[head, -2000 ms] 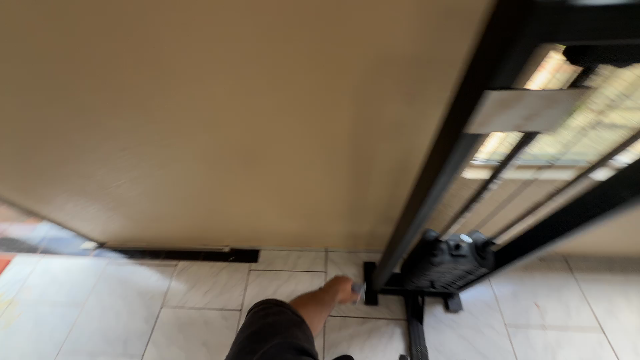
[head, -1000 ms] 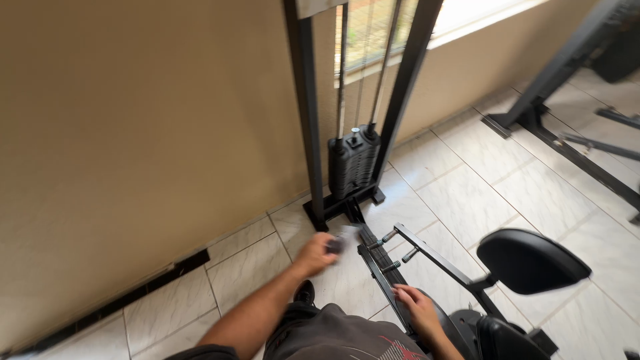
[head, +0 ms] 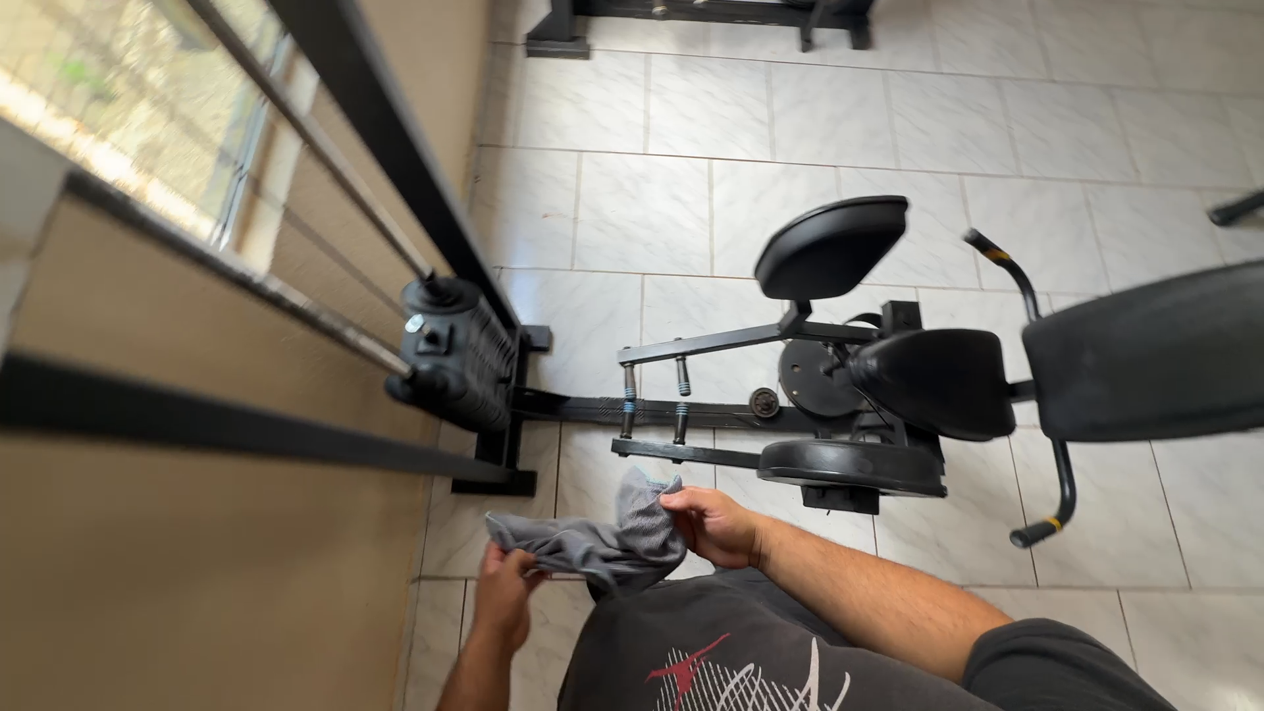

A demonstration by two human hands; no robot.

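Note:
A grey cloth [head: 592, 548] hangs between my two hands, low in the view and in front of my dark shirt. My left hand [head: 506, 583] pinches its left end. At the cloth's right end, my right hand [head: 713, 523] grips it between thumb and fingers. Just beyond the cloth are the metal arms of a seated leg machine, with black grips [head: 681, 395] on them. Its black padded seat [head: 933, 383] and backrest [head: 1150, 355] extend to the right.
At left, a weight stack [head: 459, 351] sits between black steel uprights [head: 395, 148], beside a beige wall and a window [head: 148, 109]. Round thigh pads [head: 839, 247] flank the seat. Another machine's black base [head: 711, 12] stands on the tiled floor at the top.
The view has turned strongly toward the machine. My right hand, which was near the machine's arms, now holds the cloth, stretched out between both hands.

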